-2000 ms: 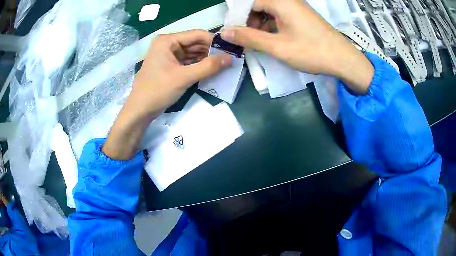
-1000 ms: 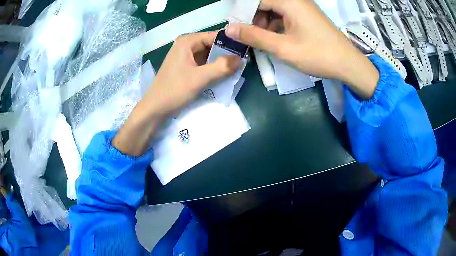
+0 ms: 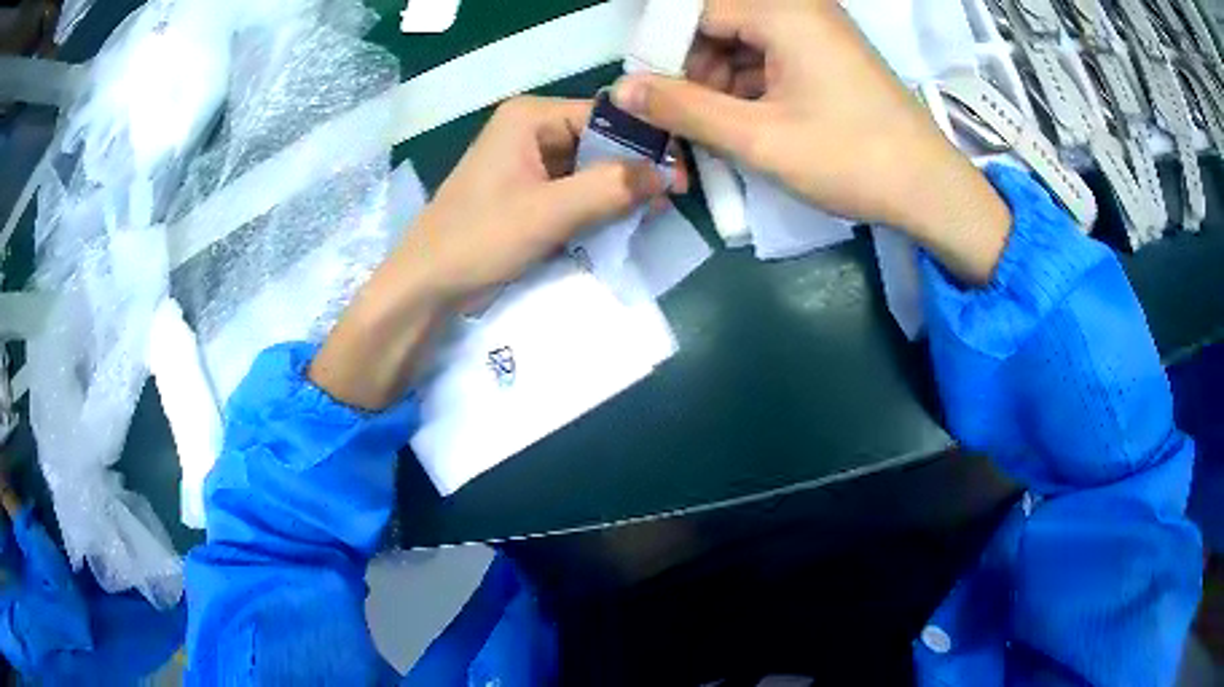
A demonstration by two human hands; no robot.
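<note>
A smartwatch [image 3: 631, 130] with a dark glossy face is held between both hands at the top centre, its pale strap [image 3: 660, 38] rising above it. My left hand [image 3: 524, 201] grips the case's lower end, together with a thin milky film sleeve [image 3: 615, 231] that covers the lower part and hangs below. My right hand [image 3: 792, 114] pinches the upper end of the case with thumb and fingers. A stack of white printed sleeves [image 3: 550, 376] lies on the green mat below my left hand. Part of the case is hidden by my fingers.
Clear bubble wrap [image 3: 269, 175] is heaped at the left. Unwrapped watches with pale straps [image 3: 1114, 121] lie in rows at the upper right. White wrapped pieces [image 3: 792, 222] lie under my right hand. A white tape line [image 3: 517, 65] crosses the mat. A blue sleeve [image 3: 40, 591] shows at the lower left.
The sleeve at the watch has spread out to the right below my left hand. The case has shifted slightly right and down. Both hands keep their hold.
</note>
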